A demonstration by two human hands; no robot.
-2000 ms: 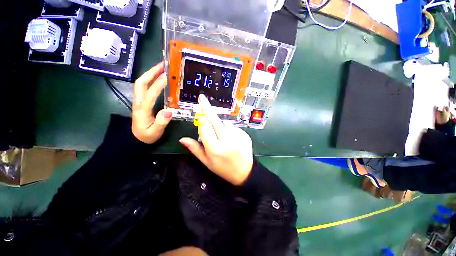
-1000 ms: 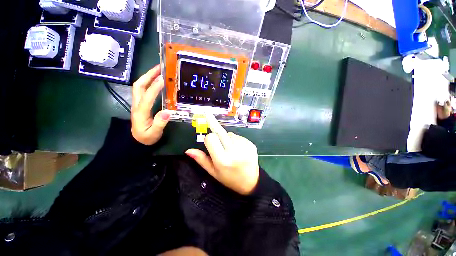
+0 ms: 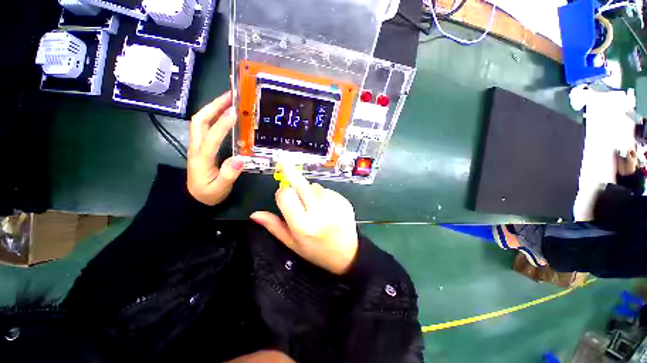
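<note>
The thermostat (image 3: 294, 117) sits in the orange nest plate (image 3: 246, 106) of the clear test fixture (image 3: 301, 46), its black screen lit with "21.2" and a row of icons. My left hand (image 3: 211, 152) rests against the fixture's left edge, thumb at the front corner, fingers partly behind the clear wall. My right hand (image 3: 316, 220) is at the front edge, index finger extended to just below the screen and partly over the yellow clamp (image 3: 282, 177). The red power switch (image 3: 362, 166) glows. Two red indicator lamps (image 3: 374, 98) are above it.
Several thermostats with white housings up (image 3: 144, 69) lie on black foam at upper left. A black foam pad (image 3: 528, 152) lies at right. A blue tape holder (image 3: 585, 42) is at upper right. Another person's hand (image 3: 627, 162) shows at the right edge. A cardboard box (image 3: 64, 235) is lower left.
My right index finger has moved from the lower part of the screen to just below it. Compared with one second ago, it covers more of the yellow clamp. My left hand has stayed at the fixture.
</note>
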